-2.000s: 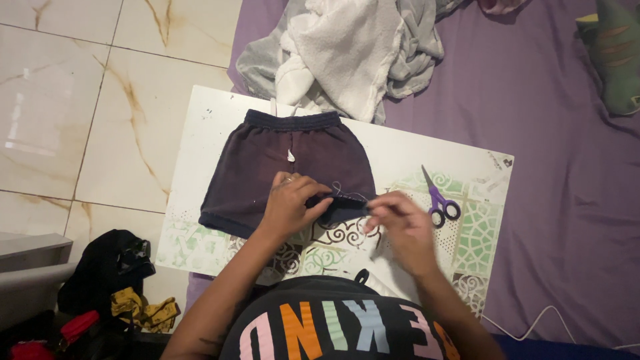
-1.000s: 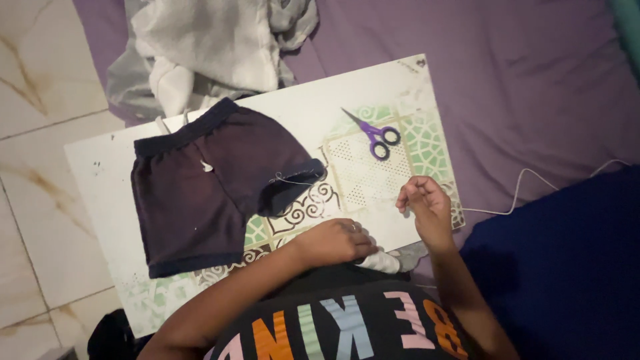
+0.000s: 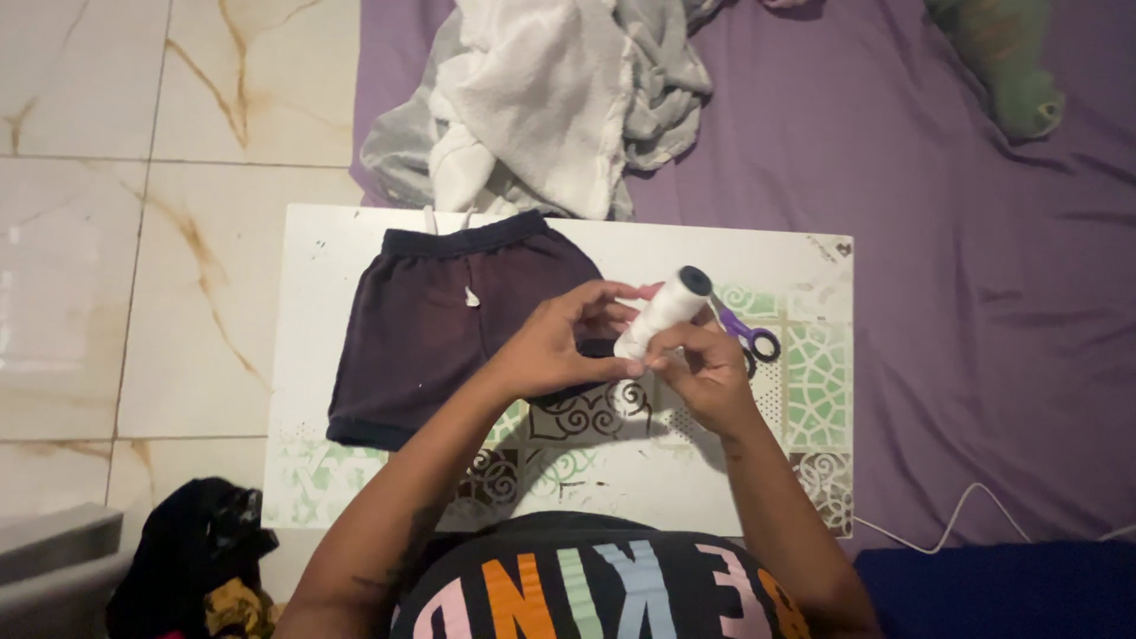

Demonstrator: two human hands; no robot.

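Note:
A spool of white thread [image 3: 664, 311] is held up, tilted, between my two hands above the right leg of the shorts. My left hand [image 3: 568, 337] has its fingers and thumb around the spool's left side and lower end. From the right, my right hand [image 3: 706, 368] grips it with bent fingers. Dark shorts [image 3: 435, 328] with a navy waistband and a white drawstring lie on a patterned white board [image 3: 674, 506]. Purple-handled scissors [image 3: 750, 335] rest on the board just behind my right hand, partly hidden by it.
A crumpled white and grey blanket [image 3: 541, 98] touches the board's far edge. Purple fabric [image 3: 967, 355] spreads to the right, with a green plush toy [image 3: 1016, 89] and a white cord [image 3: 954, 524]. Dark and yellow cloths [image 3: 191, 550] lie at lower left; navy fabric [image 3: 994, 590] at lower right.
Both hands have left the hem of the shorts, where they were two seconds ago, and now hold the thread spool up over the board. The view has shifted and turned.

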